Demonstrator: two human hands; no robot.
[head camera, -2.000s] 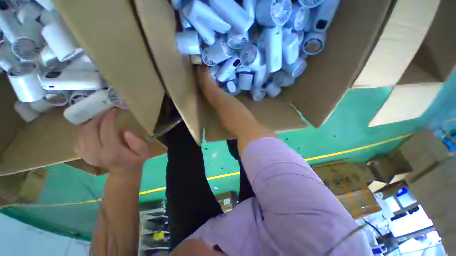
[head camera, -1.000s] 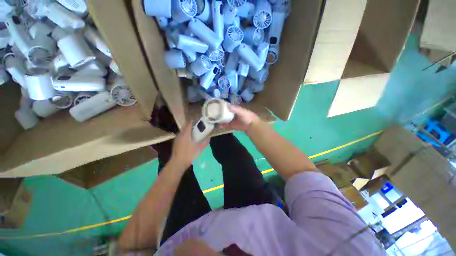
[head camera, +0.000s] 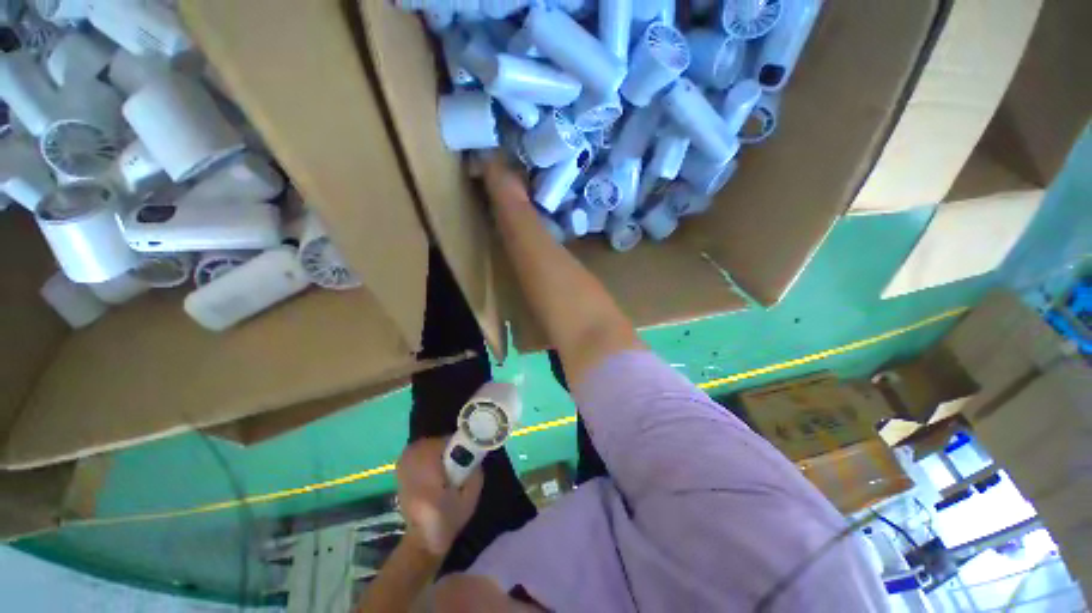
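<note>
My left hand (head camera: 434, 501) is closed around the handle of a white handheld fan (head camera: 483, 424), its round grille up, near my legs. My right hand (head camera: 497, 174) reaches down into the carton of light blue fans (head camera: 653, 60), at its near left corner. Its fingers are partly hidden among the fans, so I cannot tell whether it grips one. A second carton at the left holds white fans (head camera: 180, 126), lying loose in a pile.
Cardboard walls (head camera: 323, 132) stand between the two piles. An open carton (head camera: 958, 156) is at the upper right. More boxes (head camera: 826, 419) stand at the lower right on the green floor (head camera: 766, 341) with a yellow line. A pale metal frame (head camera: 317, 563) is at the bottom left.
A second ago both hands were together at the white fan. Now my left hand holds it alone, lower down, and my right arm has gone back into the blue fans' carton.
</note>
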